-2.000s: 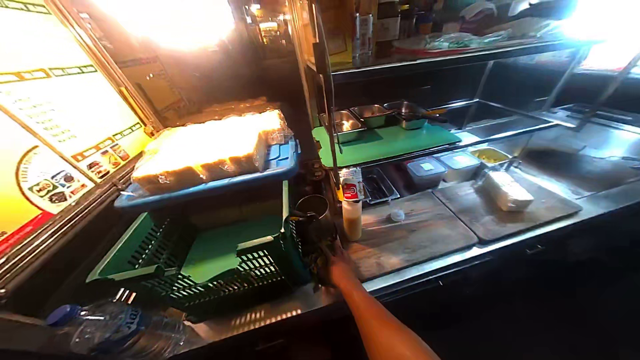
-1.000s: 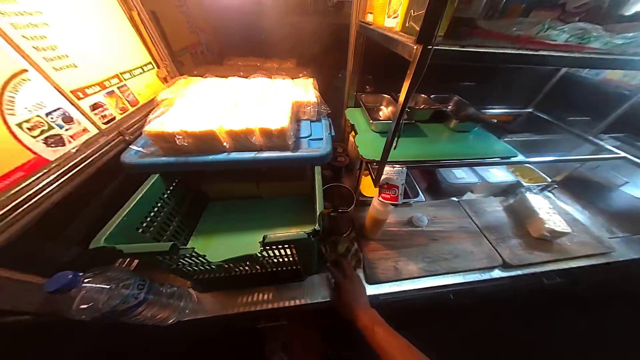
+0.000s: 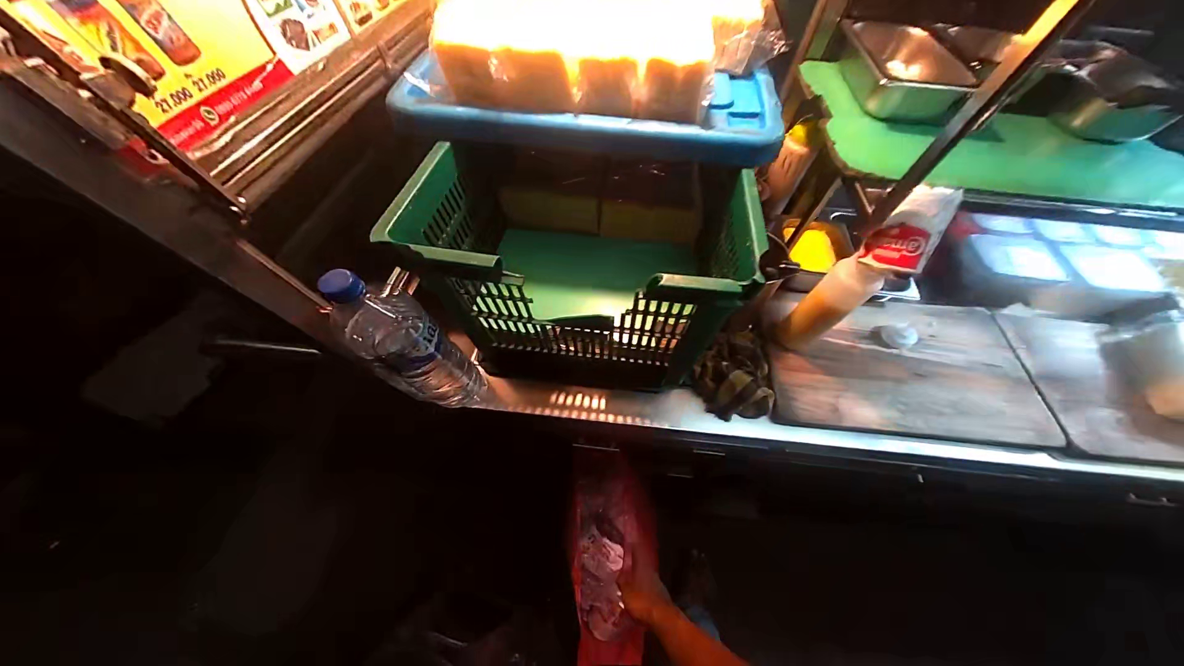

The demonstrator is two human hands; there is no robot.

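Observation:
Below the front edge of the counter, my right hand (image 3: pixel 643 587) is at the side of a red plastic bag (image 3: pixel 606 536) with pale, crumpled contents. The hand is dim and blurred, so whether its fingers grip the bag cannot be told. Above it, a dark patterned cloth (image 3: pixel 735 375) lies on the counter between the green plastic crate (image 3: pixel 592 324) and a wooden board (image 3: pixel 911 379). A squeeze bottle (image 3: pixel 828 301) with orange-brown sauce leans at the board's back left corner. My left hand is outside the view.
A clear plastic water bottle (image 3: pixel 407 342) with a blue cap stands left of the crate. Behind, wrapped bread loaves (image 3: pixel 583 79) rest on a blue lid (image 3: pixel 592 129). Steel pans (image 3: pixel 911 74) sit on a green board (image 3: pixel 971 148). A metal post (image 3: pixel 980 111) slants across the right.
My right hand has left the dark cloth beside the crate and moved down below the counter edge, to the red bag. The view has tilted down and moved closer.

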